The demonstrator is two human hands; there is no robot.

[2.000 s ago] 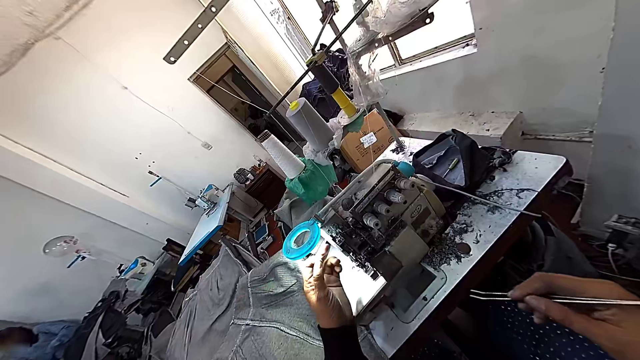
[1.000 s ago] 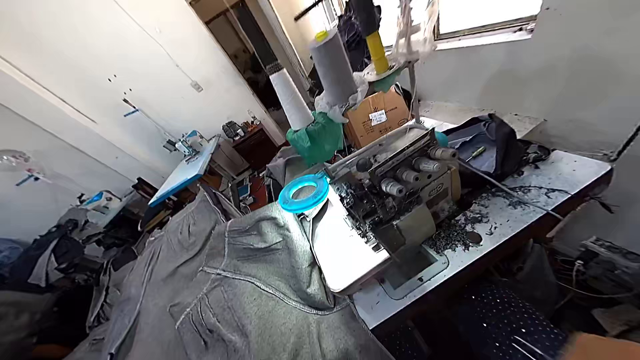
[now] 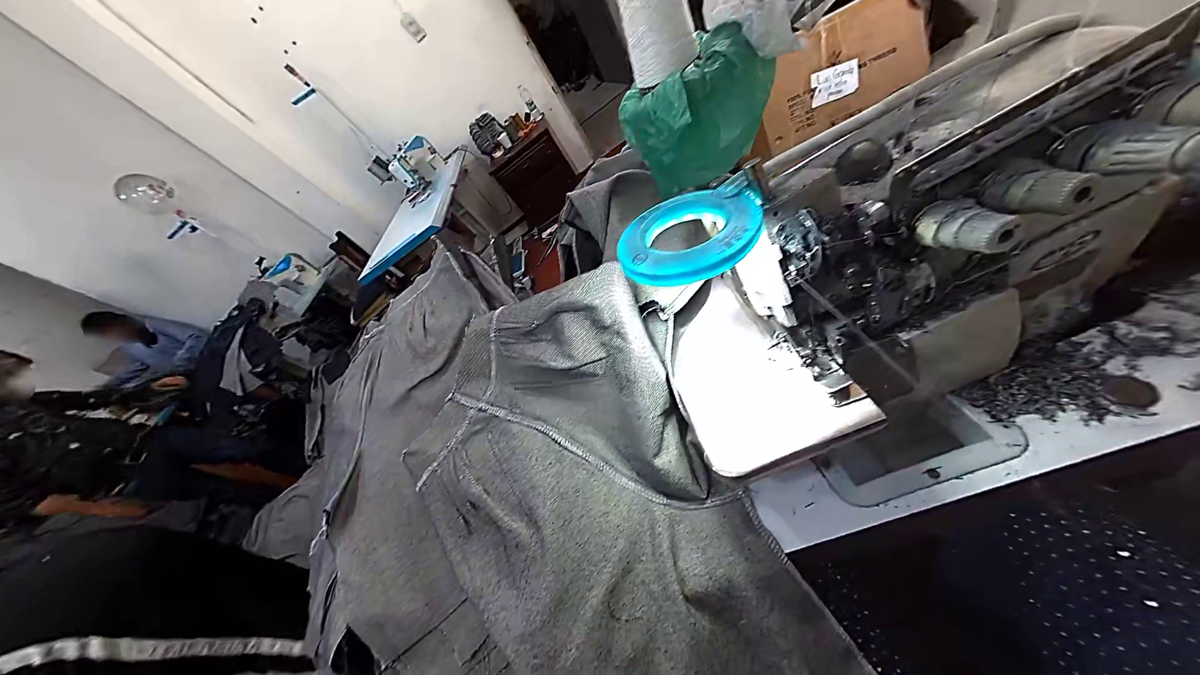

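Note:
Neither of my hands shows in the head view now. An overlock sewing machine (image 3: 947,234) fills the right side, with thread tension knobs (image 3: 966,227) on its front. A blue ring-shaped lamp (image 3: 692,236) is at its left end, over the brightly lit white plate (image 3: 750,394). Grey fabric garments (image 3: 562,506) with overlocked seams lie to the left of the plate and hang over the front edge. Dark thread and cloth scraps (image 3: 1059,375) are heaped beside the machine base.
Behind the machine stand a cardboard box (image 3: 844,75), a green plastic bag (image 3: 698,112) and a white thread cone (image 3: 656,37). Farther left is another sewing table (image 3: 412,220). A person (image 3: 155,342) sits at the far left among dark cloth.
Two seconds ago my left hand was by the blue lamp and my right hand held thin metal tweezers; both have left the view. The view has moved closer to the machine's plate.

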